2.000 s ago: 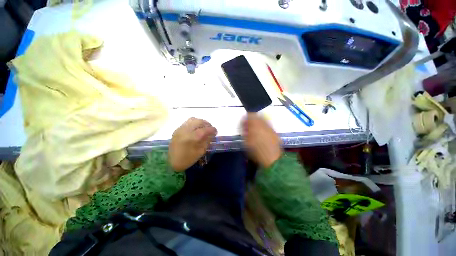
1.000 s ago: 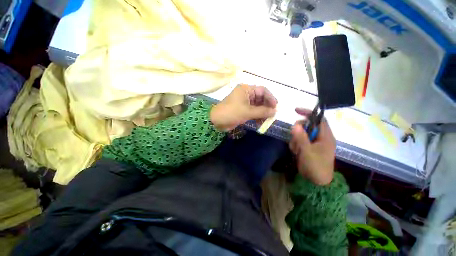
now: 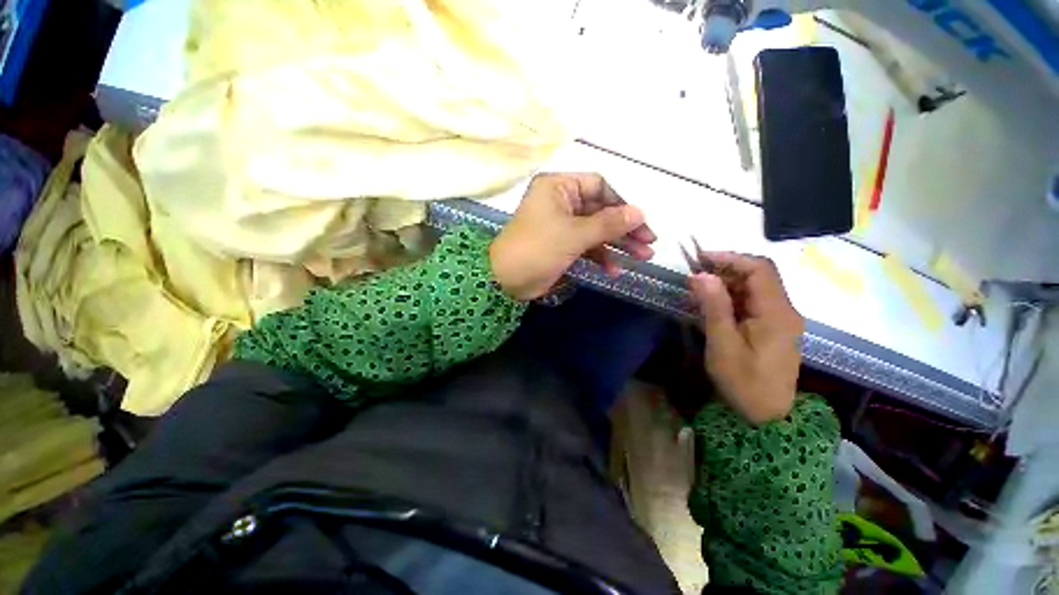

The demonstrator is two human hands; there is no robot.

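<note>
My left hand (image 3: 563,236) is over the table's front edge, thumb against the bent fingers. Whether something small is between the fingertips cannot be told. My right hand (image 3: 753,331) is a little to the right, closed on the thread snips (image 3: 694,251). Only the thin points show, directed towards my left hand and not touching it; the handle is hidden in the palm. Pale yellow fabric (image 3: 337,140) lies heaped on the table left of my hands and hangs over the front edge.
A black phone (image 3: 805,145) lies beyond my right hand, with a thin grey tool (image 3: 739,116) left of it and a red stick (image 3: 883,160) right of it. The presser foot area (image 3: 722,26) is at the top. Yellow bundles (image 3: 44,447) are lower left.
The snips left the table for my right hand. The cream strip seen in my left fingers a second ago no longer shows. The view has swung, moving the phone right and the fabric towards the middle.
</note>
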